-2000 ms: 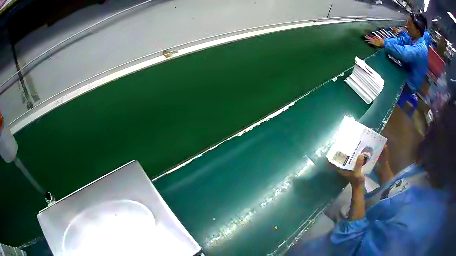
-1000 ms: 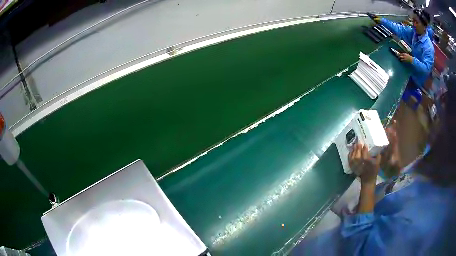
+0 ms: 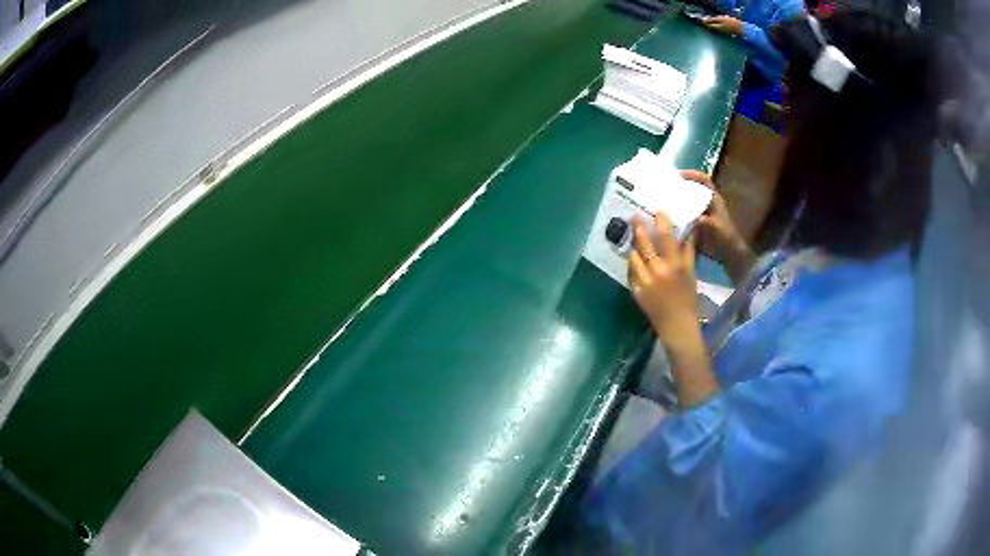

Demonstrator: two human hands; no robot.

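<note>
Neither of my hands is in the picture. The weighing scale (image 3: 217, 510) lies nearest to me at the bottom left, cut off by the lower edge. Its silver platform shows a faint round mark and carries nothing in the part I see. At the right, a neighbour in a blue smock holds a white retail box (image 3: 610, 252) in both hands. A dark watch picture shows on its front. The white piece at its top looks like part of the box or a second one; I cannot tell which.
A fanned pile of white sleeves (image 3: 641, 92) stands on the green worktop (image 3: 456, 326) beyond the neighbour's box. The dark green conveyor belt (image 3: 250, 261) runs along the left, beside a grey partition (image 3: 141, 141). Another person in blue (image 3: 765, 33) is at the top right.
The view has turned right, so the scale sits lower and is more cut off, and the orange light has left the picture. The neighbour still holds the white box.
</note>
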